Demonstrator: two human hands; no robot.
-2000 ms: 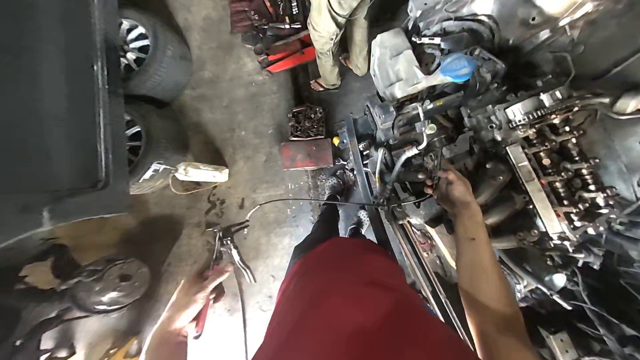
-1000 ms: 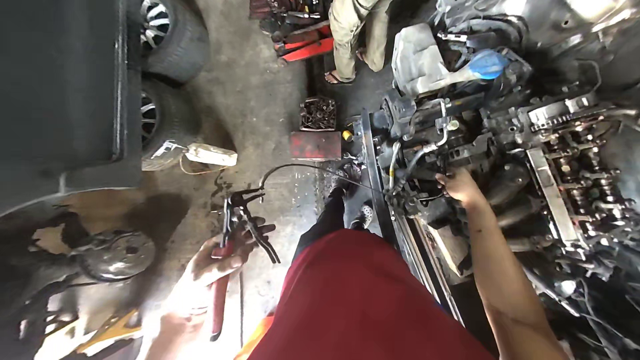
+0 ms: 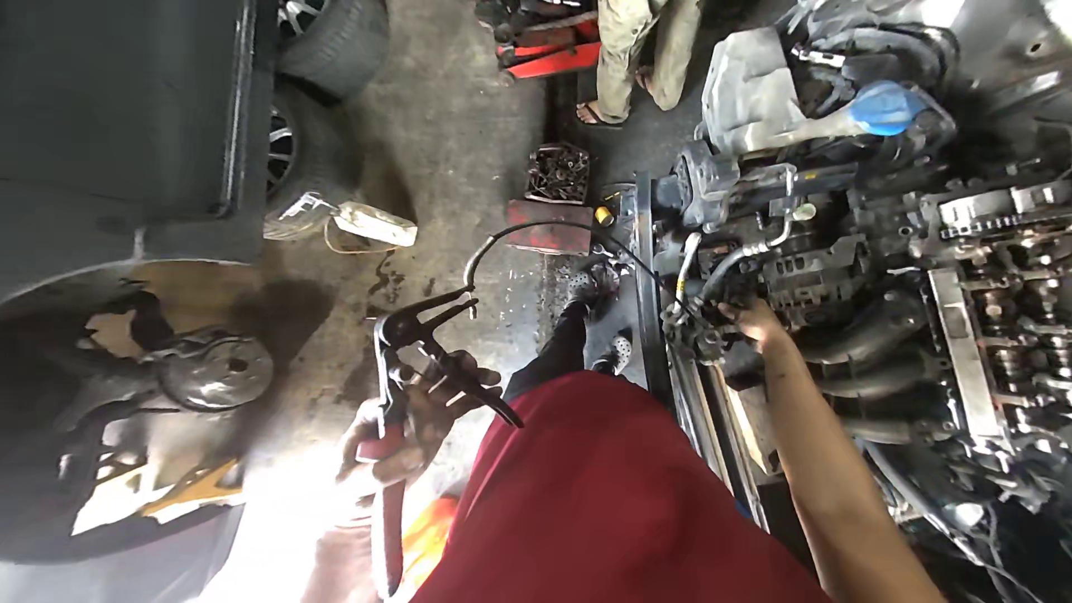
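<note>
My left hand (image 3: 419, 419) holds a cable-operated hose clamp plier (image 3: 392, 360) by its red grip, over the floor at the left of my body. A dark cable (image 3: 544, 224) arcs from the tool's head across to the engine bay. My right hand (image 3: 758, 325) reaches into the engine bay, its fingers at dark fittings (image 3: 699, 335) beside the alternator (image 3: 816, 272). What those fingers hold, if anything, is hidden. Right of it lie the intake runners (image 3: 871, 335) and the open top of the engine (image 3: 1013, 310).
A red box (image 3: 548, 239) and a tray of sockets or bolts (image 3: 558, 173) lie on the floor ahead. Another person's legs (image 3: 645, 50) stand beyond, near a red jack (image 3: 553, 60). Wheels (image 3: 327, 50), a brake disc (image 3: 222, 373) and a car body (image 3: 126, 109) are at left.
My left hand has raised the tool from lower down and brought it closer to my body. The cable now bows higher. My right hand stays in the engine bay.
</note>
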